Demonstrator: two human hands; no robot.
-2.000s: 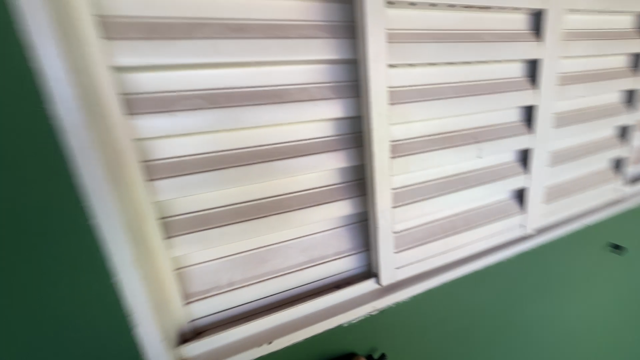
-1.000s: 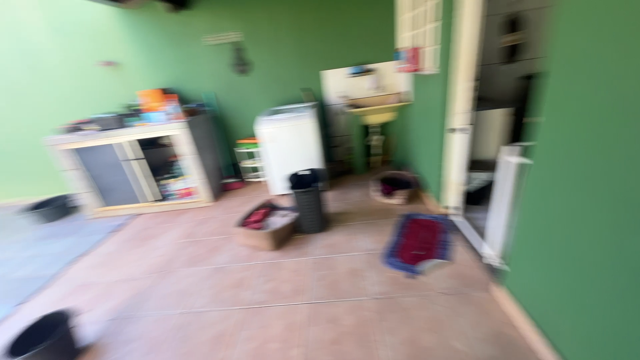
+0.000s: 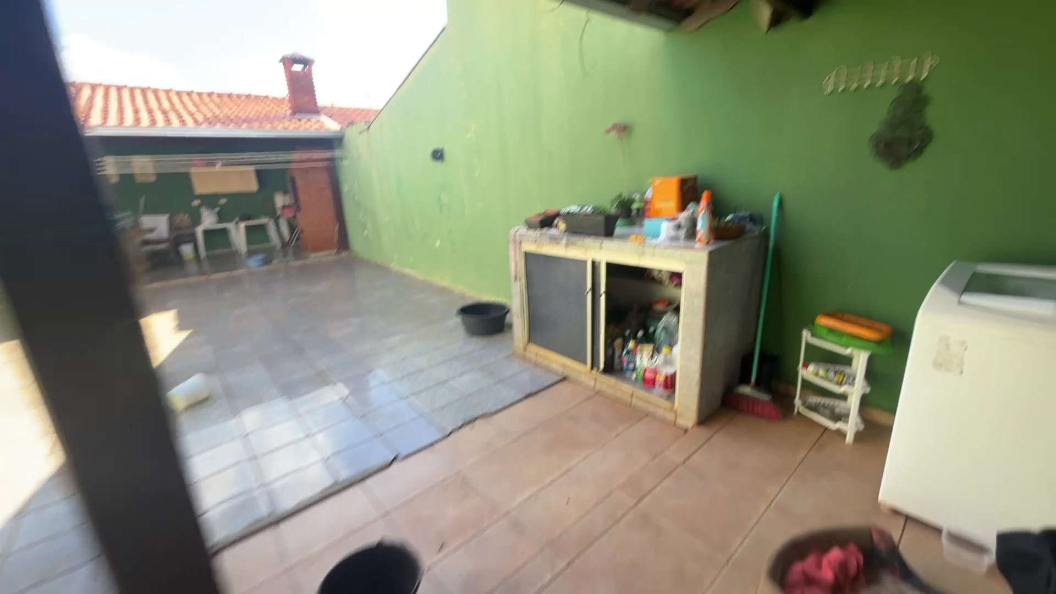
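Observation:
Neither my left hand nor my right hand shows in the head view. Low in the picture stands a black bucket (image 3: 371, 569), cut off by the bottom edge. At the lower right, a basket (image 3: 780, 561) holds red and dark cloth (image 3: 825, 571). A white washing machine (image 3: 973, 412) stands at the right edge. Left of it is a small white shelf rack (image 3: 854, 388) with orange and green items on top. A broom (image 3: 767, 289) with a green handle and red bristles leans on the green wall beside a tiled cabinet (image 3: 701, 330), whose right part is uncovered and shows bottles (image 3: 652, 363).
A dark post (image 3: 91, 330) crosses the near left. A black tub (image 3: 483, 318) stands on grey tiles left of the cabinet, and a whitish container (image 3: 190, 392) lies farther left. An edge divides the grey tiles (image 3: 330, 412) from the reddish floor (image 3: 528, 495).
The view has swung widely from a louvred shutter, across the patio with the doorway and rug, to the cabinet and yard. No hand shows in any frame.

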